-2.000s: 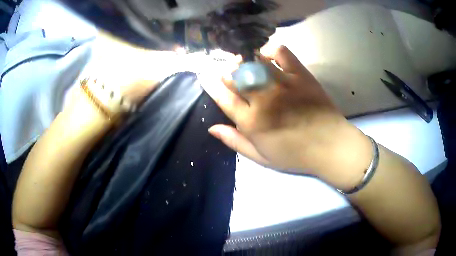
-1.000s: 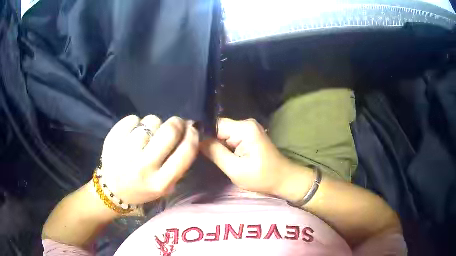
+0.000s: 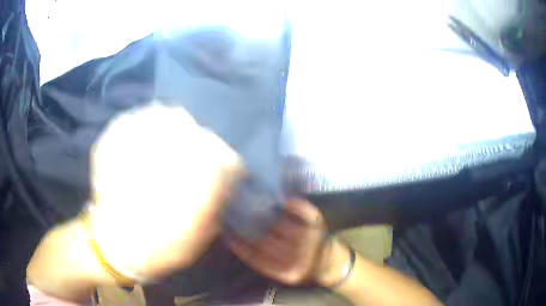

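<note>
The dark cloth [image 3: 221, 101] lies over the white table and hangs over its front edge, with shiny dark folds of lining [image 3: 78, 101] on its left. My left hand [image 3: 161, 191] is overexposed and blurred on the cloth, its fingertips at the cloth's right part. My right hand [image 3: 284, 242] is blurred, with its fingers curled around the cloth's right edge just below the table edge. Both hands hold the cloth close together.
The white table [image 3: 389, 113] glares brightly. A marked strip [image 3: 431, 170] runs along its front edge. Black thread snips [image 3: 479, 45] lie at the upper right. More dark cloth [image 3: 467, 245] hangs at the lower right. Part of a green item [image 3: 368, 239] shows below the edge.
From the machine head, the view has dropped to the lap and then risen to the table front. Both hands have left the presser foot area and now hold the cloth near the edge.
</note>
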